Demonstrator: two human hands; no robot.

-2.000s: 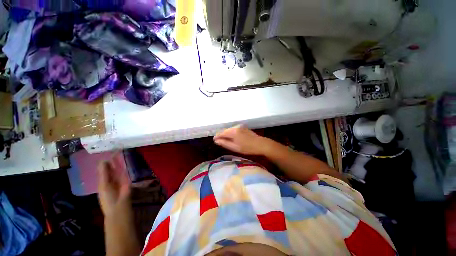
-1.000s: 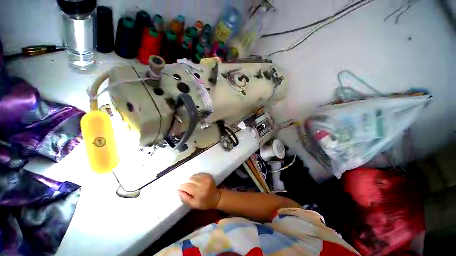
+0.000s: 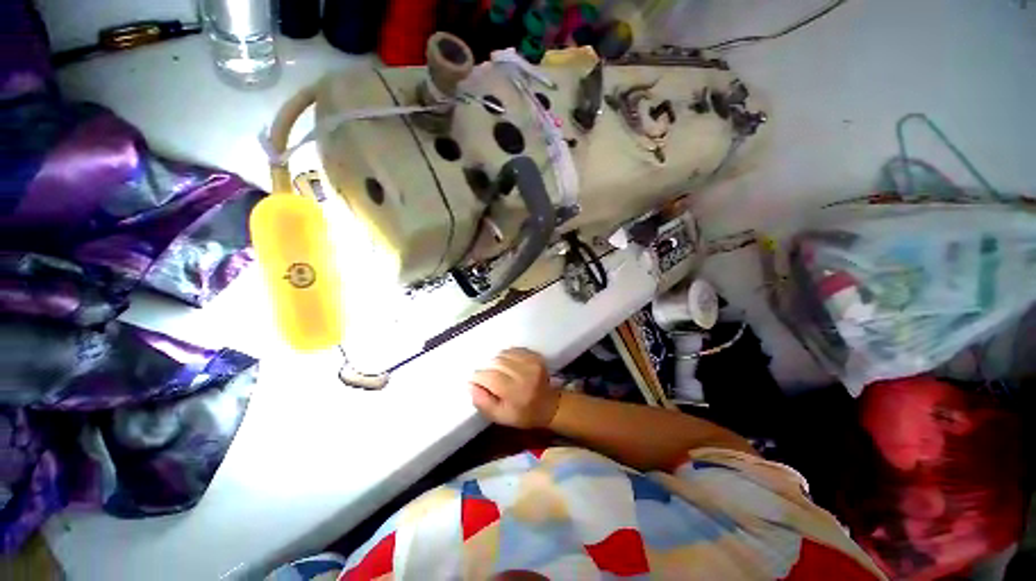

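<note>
The cream industrial sewing machine (image 3: 500, 170) stands on the white table (image 3: 329, 454), with a lit yellow lamp (image 3: 298, 272) at its left end. The shiny purple floral garment (image 3: 136, 261) lies crumpled on the table at the left. My right hand (image 3: 515, 388) rests at the table's front edge, right of the lamp and in front of the machine. Its fingers are curled in and no thing shows in them. My left hand is out of the picture. The needle area is hidden behind the machine head and glare.
Dark, red and green thread cones (image 3: 409, 28) and a clear glass (image 3: 241, 43) stand behind the machine. Black-handled scissors (image 3: 585, 269) lie beside it. A white thread cone (image 3: 687, 306) is beyond the table's right end. A clear plastic bag (image 3: 909, 284) hangs at the right above red fabric (image 3: 926, 465).
The view has swung up from the table edge to the whole machine and moved closer. My left hand, earlier blurred at the lower left, has left the picture. My right hand stays at the table edge.
</note>
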